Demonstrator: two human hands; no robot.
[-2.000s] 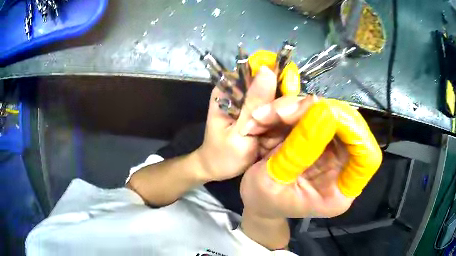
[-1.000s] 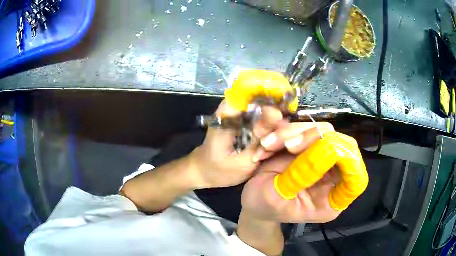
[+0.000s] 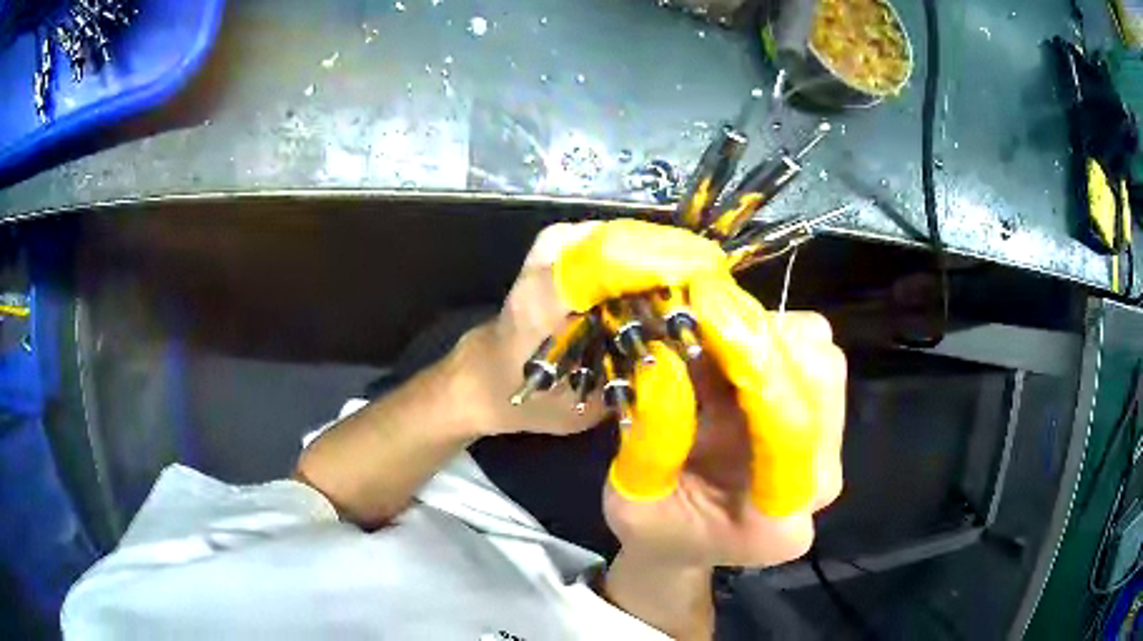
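Several dark and silver connector plugs (image 3: 631,333) fan out in a bundle, some with tips towards me, others pointing up and right over the bench edge. My left hand (image 3: 545,282) is closed around the bundle, with a yellow finger cot across its top. My right hand (image 3: 752,438) is against the bundle from the right, its yellow-cotted fingers touching the plugs. A thin bright strand (image 3: 787,278), possibly solder wire, stands up from the right hand. Whether the right fingers grip a plug as well is hard to tell.
The bench (image 3: 376,113) has pale specks. A blue tray (image 3: 151,88) with heaped connectors is upper left. A round tin (image 3: 860,50) of golden material is at the back, with a black cord (image 3: 931,138) right of it. A yellow-and-black tool (image 3: 1101,188) lies far right.
The bundle has turned, so several plug tips now point down towards me. My right hand has moved left, and its cotted fingers have come onto the bundle. The view has shifted slightly.
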